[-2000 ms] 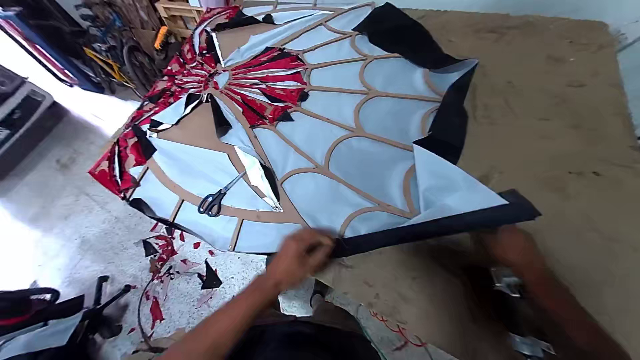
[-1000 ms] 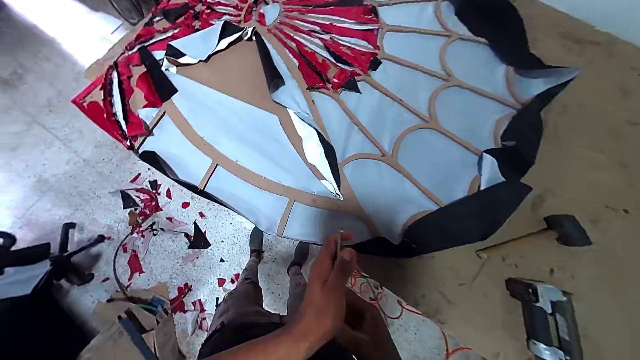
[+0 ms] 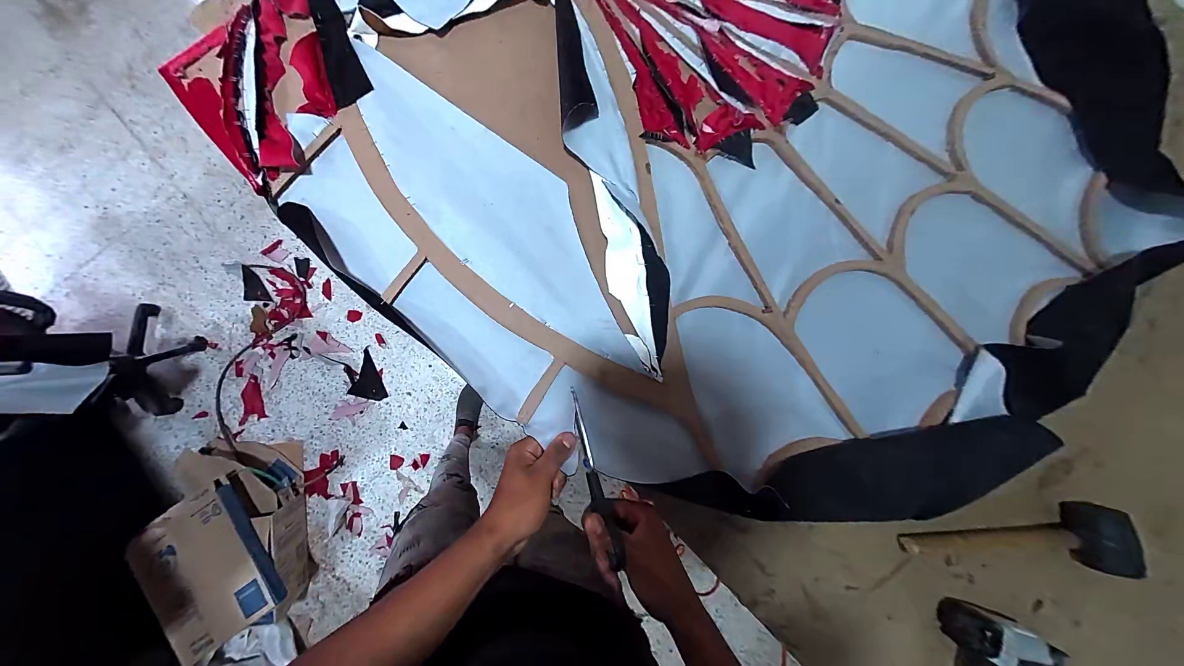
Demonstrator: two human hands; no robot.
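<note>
Scissors with black handles (image 3: 601, 518) are in my right hand (image 3: 638, 555), their blades pointing up over the pale fabric near the panel's lower edge. Just left of the blades, my left hand (image 3: 529, 490) pinches the edge of the pale grey-blue fabric (image 3: 615, 421). The fabric covers a large panel with curved brown strips (image 3: 481, 296) in a web-like pattern. Black fabric (image 3: 916, 472) hangs loose along the lower right edge. Torn red fabric (image 3: 758, 46) lies at the top. Whether the blades are touching the fabric edge is hard to tell.
A black-headed mallet (image 3: 1101, 539) and a staple gun (image 3: 999, 638) lie on the brown table (image 3: 832, 583) at lower right. Fabric scraps (image 3: 367, 377) litter the speckled floor, near a cardboard box (image 3: 208, 564) and a black chair base (image 3: 153, 356) at left.
Two seconds ago the scissors lay on the panel; now they are in my right hand. My right hand has left the black fabric at the right. The view has shifted.
</note>
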